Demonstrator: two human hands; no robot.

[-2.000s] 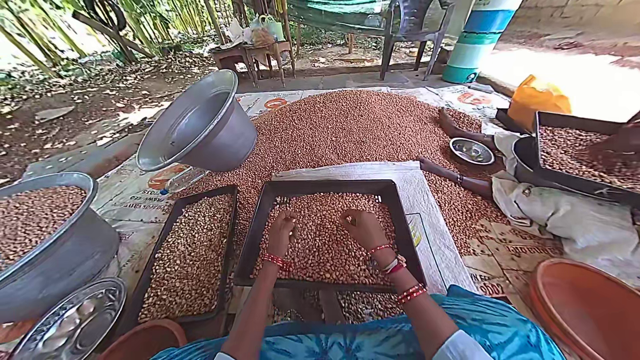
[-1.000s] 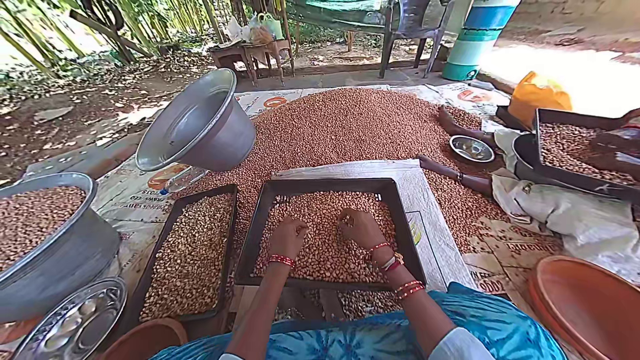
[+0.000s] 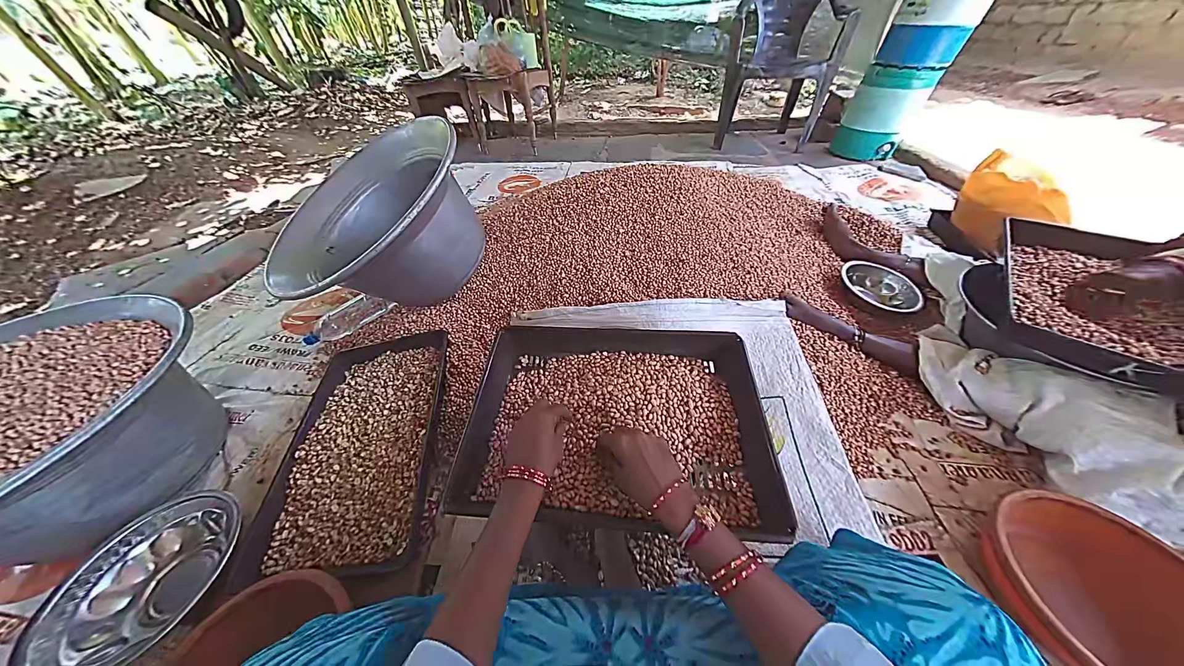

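Note:
A dark rectangular tray [image 3: 768, 435] with a slotted bottom lies before me, spread with reddish-brown nuts or seeds [image 3: 638, 379]. My left hand [image 3: 538, 438] is over the left part of these, fingers bent downward; whether it pinches any is too small to tell. My right hand [image 3: 638, 462] rests knuckles up among them near the middle, its fingertips hidden. Red bangles circle both wrists. Left of this tray is a narrower dark tray [image 3: 438, 388] holding paler, yellowish pieces [image 3: 356, 462]. Beyond both trays rises a large heap of the same reddish-brown kind [image 3: 647, 231].
Metal pots [image 3: 407, 222] [image 3: 199, 416], one tilted, stand at left above a steel compartment plate [image 3: 139, 583]. An orange basin [image 3: 1091, 573] is at lower right. Another person's hand [image 3: 1124, 287] is in a tray [image 3: 1091, 347]; their feet lie by a small steel bowl [image 3: 881, 287].
My right hand has come down and nearer to me within the tray. My left hand remains over the tray's left part. The other person's hand has shifted in their tray.

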